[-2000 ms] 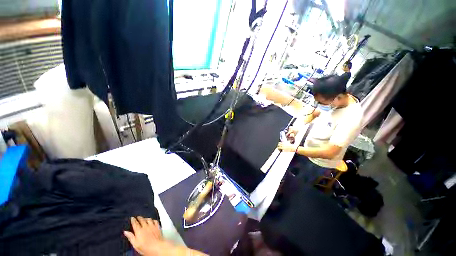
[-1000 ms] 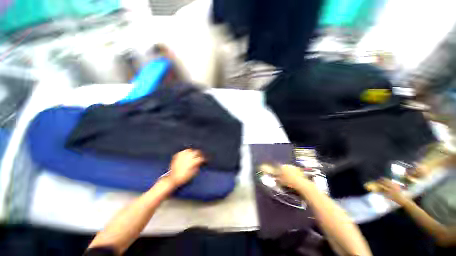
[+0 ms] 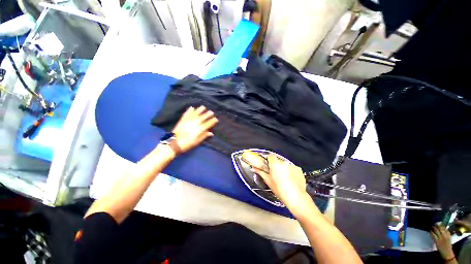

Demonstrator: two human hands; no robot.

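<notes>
A crumpled black garment (image 3: 242, 113) lies over the padded navy board (image 3: 131, 116), with the board's rounded left end bare. My left hand (image 3: 193, 129) lies flat on the garment's left part, fingers spread, with a dark band at the wrist. My right hand (image 3: 283, 178) grips the tan handle of the steam iron (image 3: 253, 178). The iron points to the upper left and sits at the garment's lower edge, partly over the bare navy cover. Whether its plate touches the cloth cannot be told. The handle is mostly under my fingers.
The dark rest pad (image 3: 361, 206) lies at right, beside a blue-edged card (image 3: 400, 206). The hose (image 3: 356, 139) loops from the iron to the right. A light-blue support arm (image 3: 235, 46) stands behind the board. A tray of metal fittings (image 3: 51, 98) is at left. Another person's hand (image 3: 442, 241) shows at lower right.
The view has turned down over the board. The iron, earlier on the rest pad, is now over the board in my right hand. My left hand has moved onto the garment's left part.
</notes>
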